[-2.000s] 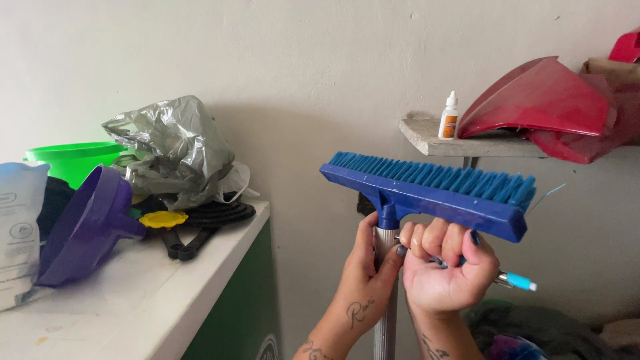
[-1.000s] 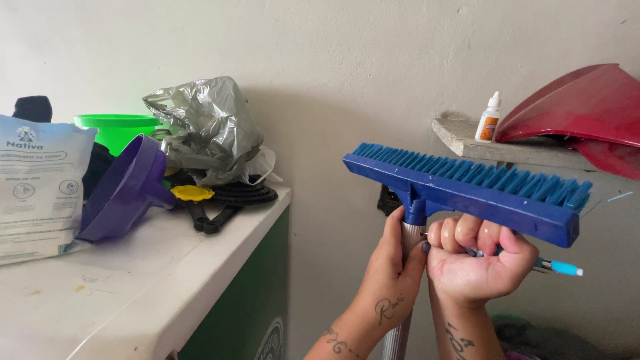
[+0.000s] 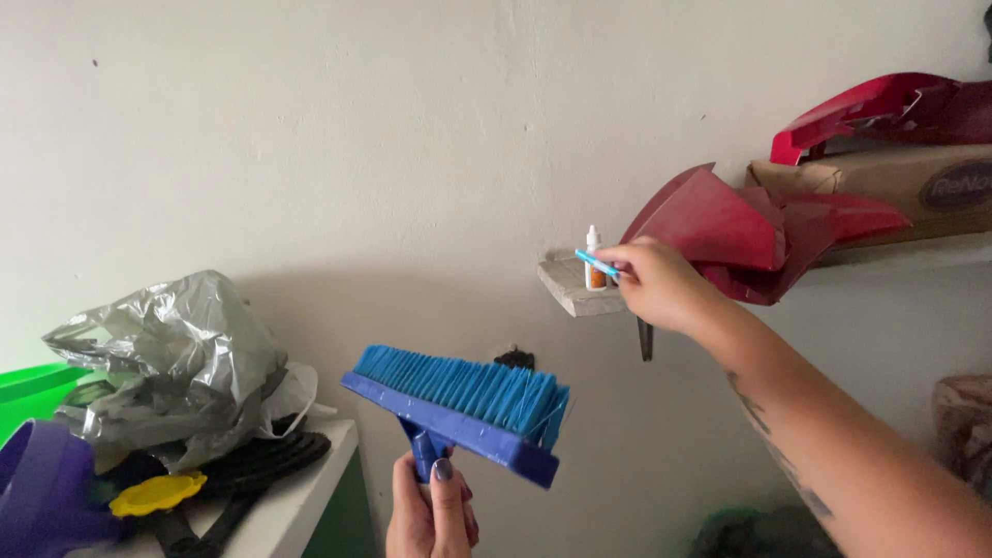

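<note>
My left hand (image 3: 432,508) grips a blue broom (image 3: 457,418) just below its head, bristles facing up; the handle below is hidden by the hand. At the end of the shelf, my right hand (image 3: 649,280) holds a slim light-blue and white pen-like tool (image 3: 597,263) between its fingers. That tool crosses in front of a small white dropper bottle (image 3: 594,239) with an orange label, which stands upright on the concrete shelf (image 3: 577,293). Whether the right fingers touch the bottle I cannot tell.
Red plastic fairing-like parts (image 3: 721,221) and a cardboard box (image 3: 868,186) occupy the shelf. On the white counter (image 3: 322,473) at left lie a grey plastic bag (image 3: 186,349), a purple plastic container (image 3: 46,480), a green container (image 3: 31,391) and a yellow scalloped piece (image 3: 159,494).
My right hand has left the broom's neck and moved out to the bottle on the shelf, still holding the slim tool. My left hand remains on the broom. The view has turned right.
</note>
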